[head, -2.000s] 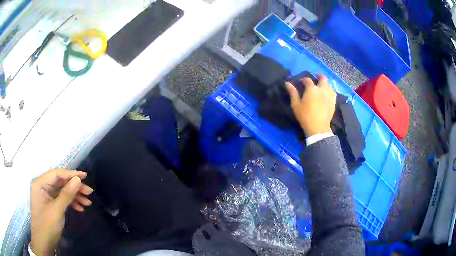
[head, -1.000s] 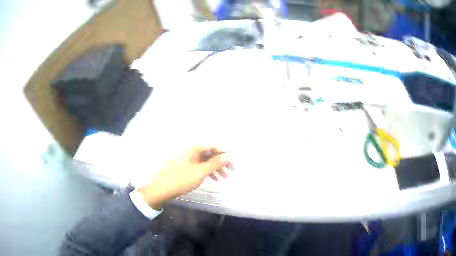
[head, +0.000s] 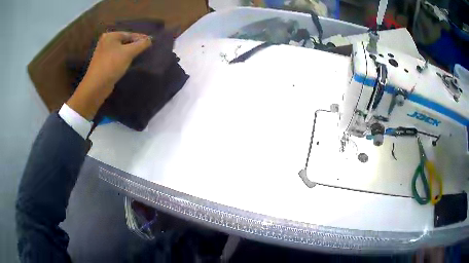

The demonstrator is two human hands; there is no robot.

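Note:
The stack of dark rib-knit pieces (head: 146, 92) lies at the left end of the white table, partly over brown cardboard. My left hand (head: 115, 56) is over the stack's upper part, with thumb and fingertips close together at the fabric. Whether a piece is pinched between them cannot be told. My right hand is not in view. The white Jack sewing machine (head: 411, 97) stands at the right, with its needle area (head: 345, 144) above the needle plate (head: 329, 169). No fabric lies under the needle.
Scissors (head: 421, 180) with green and yellow loops lie right of the needle, beside a black phone (head: 450, 209). A measuring tape (head: 221, 220) runs along the curved front edge. Brown cardboard (head: 51, 67) is at the far left. A dark strip (head: 252, 52) lies near the back edge.
The view has swung from the blue crate, where my right hand was on dark pieces, to the table and machine. My left hand has moved left from the table front onto the dark stack.

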